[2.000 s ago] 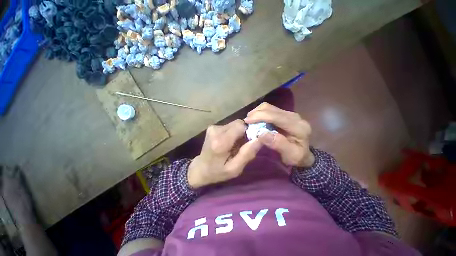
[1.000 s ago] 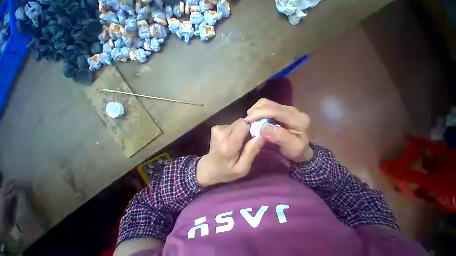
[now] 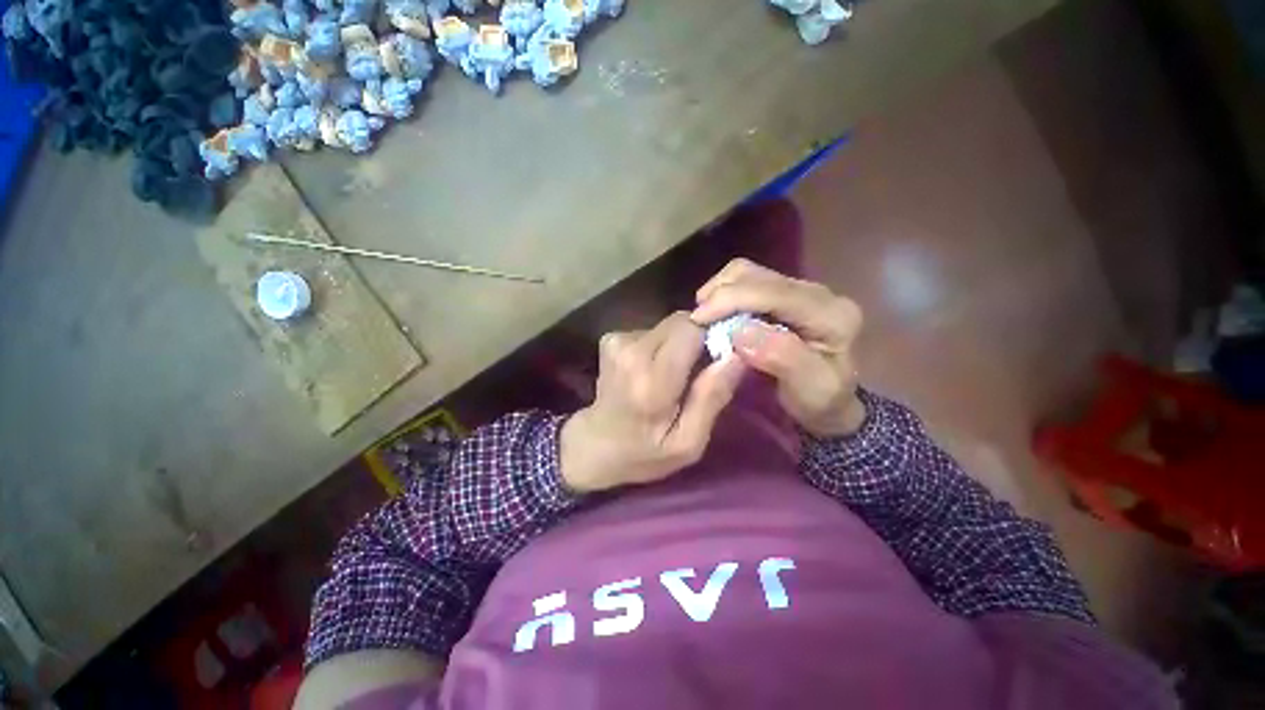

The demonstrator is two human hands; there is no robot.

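My left hand (image 3: 642, 402) and my right hand (image 3: 795, 344) meet over my lap, beyond the table's near edge. Their fingertips pinch a small pale ruffled flower piece (image 3: 723, 337) between them. The fingers cover most of it, and I cannot tell whether a dark cup is joined to it. On the table, a thin glue stick (image 3: 416, 260) lies with its left end over a stained cardboard pad (image 3: 337, 364). A round white glue pot (image 3: 283, 294) stands on the pad.
A heap of dark cups (image 3: 132, 83) and a heap of pale ruffled pieces with tan parts (image 3: 340, 70) lie at the far left of the table (image 3: 153, 402). Crumpled white plastic (image 3: 816, 15) is at the top edge. A yellow-rimmed tray (image 3: 377, 472) sits below the table. Red stools (image 3: 1158, 458) stand right.
The table and its things have shifted left and up in view. Both hands keep hold of the ruffled piece, with small finger shifts. The other person's hand at the lower left has left the view.
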